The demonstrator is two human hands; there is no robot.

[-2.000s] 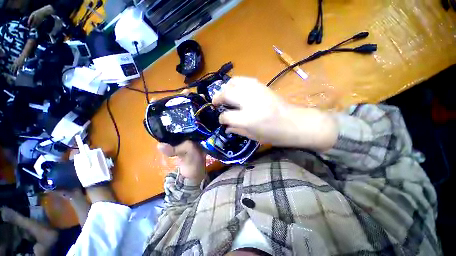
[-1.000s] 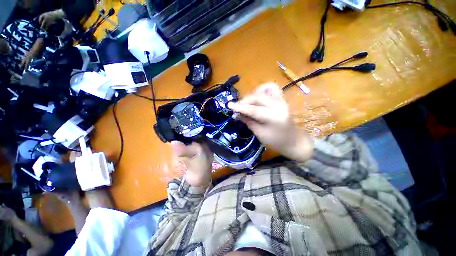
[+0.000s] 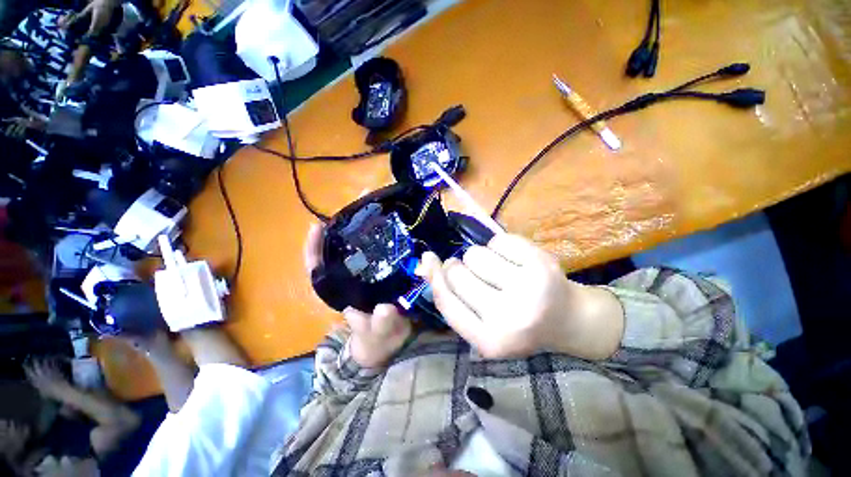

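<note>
My left hand (image 3: 378, 333) holds the round black front housing (image 3: 338, 270) with its circuit board (image 3: 381, 250) facing up. My right hand (image 3: 509, 296) is over the camera body, its fingertips at the blue wires beside the board; the fingers hide most of the body. A slim white antenna (image 3: 464, 202) sticks out past my right hand, its tip over a small black housing with a board (image 3: 427, 160). Thin yellow wires (image 3: 425, 212) run between the small housing and the larger one.
Another small black housing (image 3: 380, 99) lies behind. A thin orange tool (image 3: 586, 112) and a black pigtail cable (image 3: 644, 98) lie on the orange tabletop (image 3: 280, 317). White cameras (image 3: 189, 292) crowd the left, where a coworker's arms and white sleeve (image 3: 207, 419) show.
The housing has tilted and turned in my left hand. My right hand has moved down from the small housing to the blue wires. The white antenna now shows.
</note>
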